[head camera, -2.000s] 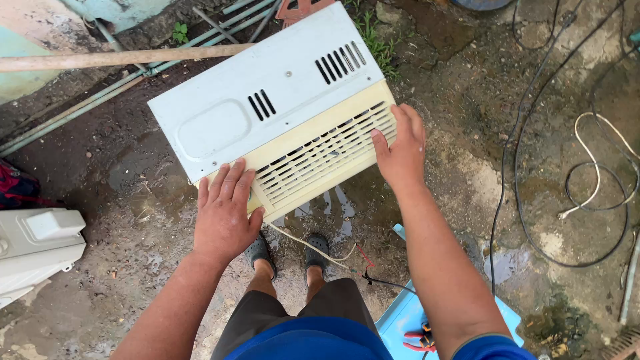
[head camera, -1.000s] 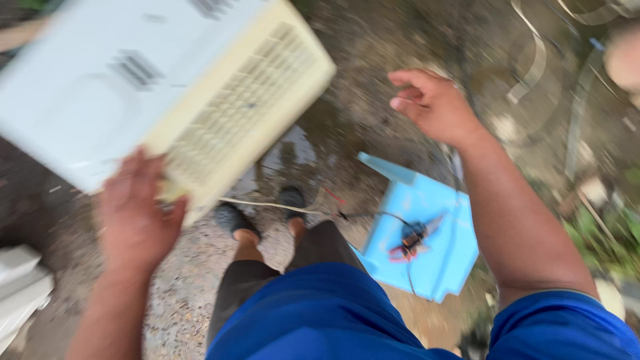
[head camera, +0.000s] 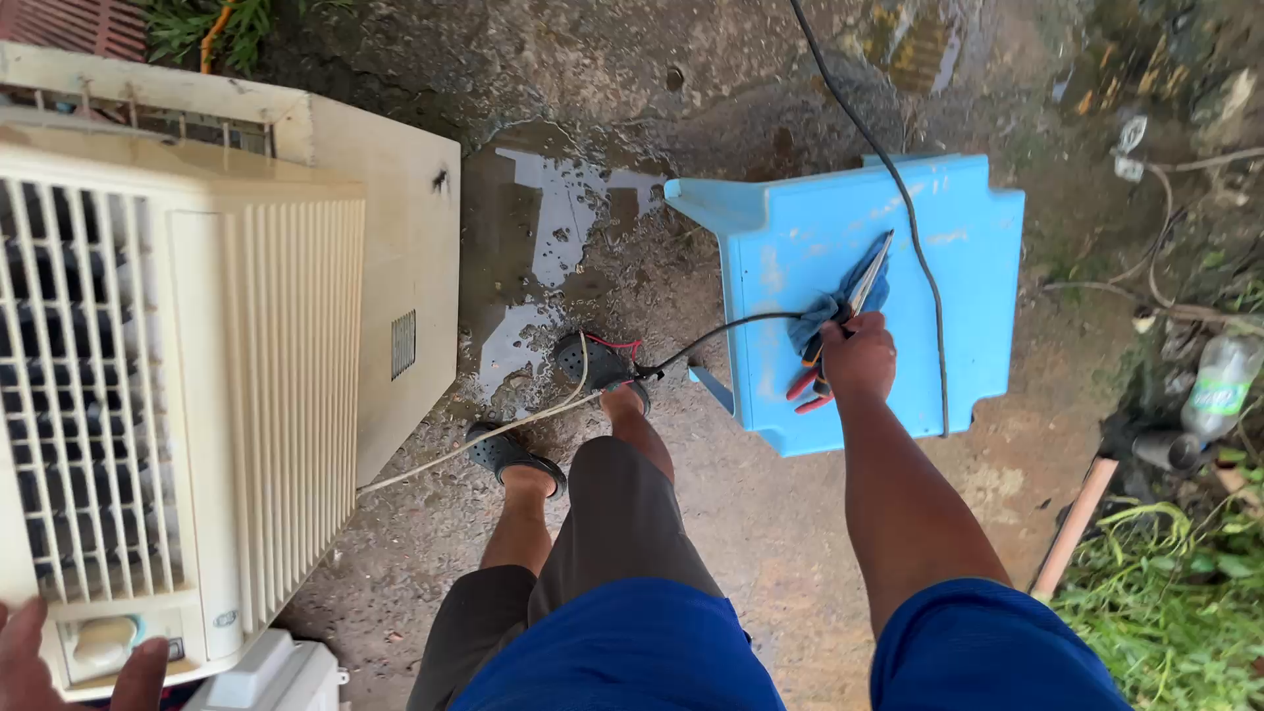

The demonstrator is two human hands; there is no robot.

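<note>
My left hand (head camera: 74, 657) is at the lower left edge, partly cut off, its fingers apart by the control knob (head camera: 105, 640) of a cream window air conditioner (head camera: 296, 395). The unit's front grille and ribbed side face up. My right hand (head camera: 861, 360) is over a blue plastic stool (head camera: 958, 296), its fingers closed around a tool with a long pointed metal end (head camera: 871, 275). Red-handled pliers (head camera: 812, 387) and a dark blue cloth (head camera: 816, 321) lie right beside that hand. A white cord (head camera: 474, 442) runs from the unit to red and black wires near my shoes.
A black cable (head camera: 904, 188) crosses the stool. Puddles (head camera: 553, 217) lie on the rough concrete between unit and stool. A plastic bottle (head camera: 1220, 385), a wooden stick (head camera: 1076, 523) and weeds (head camera: 1165, 592) are at the right. A pale plastic casing (head camera: 272, 676) sits below the unit.
My right hand has left the air conditioner and moved right to the tools on the stool, closing on one. The view has shifted strongly. The unit now shows its front grille.
</note>
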